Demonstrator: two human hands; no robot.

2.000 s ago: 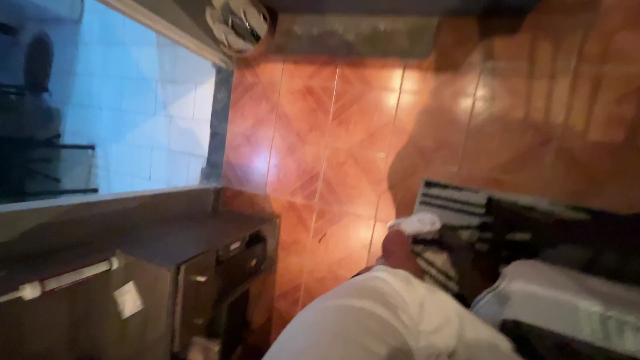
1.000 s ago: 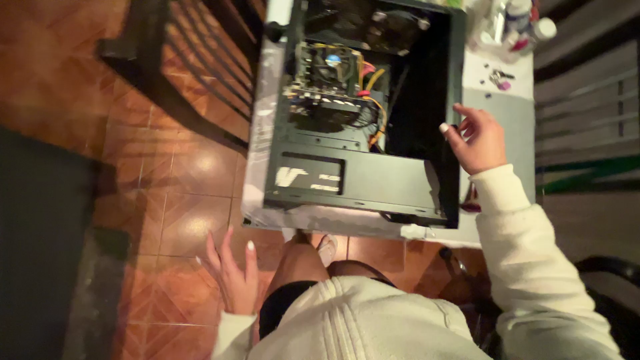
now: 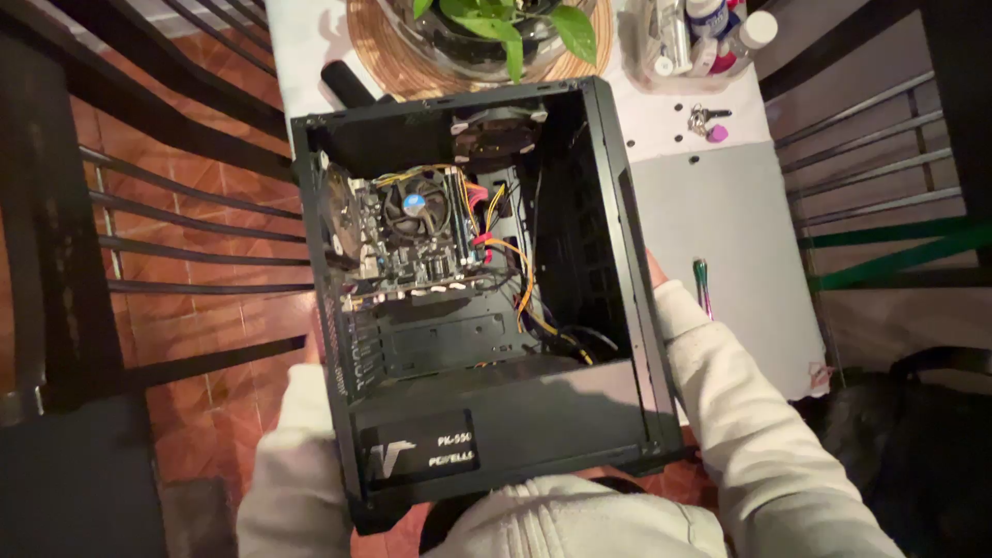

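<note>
A black desktop computer case (image 3: 496, 418) with its side uncovered lies tilted across the near part of the table, its lower edge over the person's lap. Inside show a motherboard with a CPU cooler fan (image 3: 417, 208), yellow and red cables (image 3: 527, 271), a case fan (image 3: 500, 132) and a power supply label plate (image 3: 421, 447). My left hand (image 3: 314, 333) is at the case's left side, mostly hidden behind it. My right hand (image 3: 656, 270) is against the right side, its fingers hidden by the case. Both hands appear to hold the case between them.
A potted plant (image 3: 496, 31) on a round woven mat (image 3: 372, 46) stands behind the case. To the right are a clear bin of bottles (image 3: 697, 70), keys (image 3: 704, 118), small screws (image 3: 694, 160) and a shiny screwdriver-like tool (image 3: 701, 283) on a grey panel (image 3: 744, 232). Chairs flank both sides.
Both hands have moved to the sides of the case; a second ago the left was open in the air and the right at its edge. The case now sits nearer the body and turned slightly.
</note>
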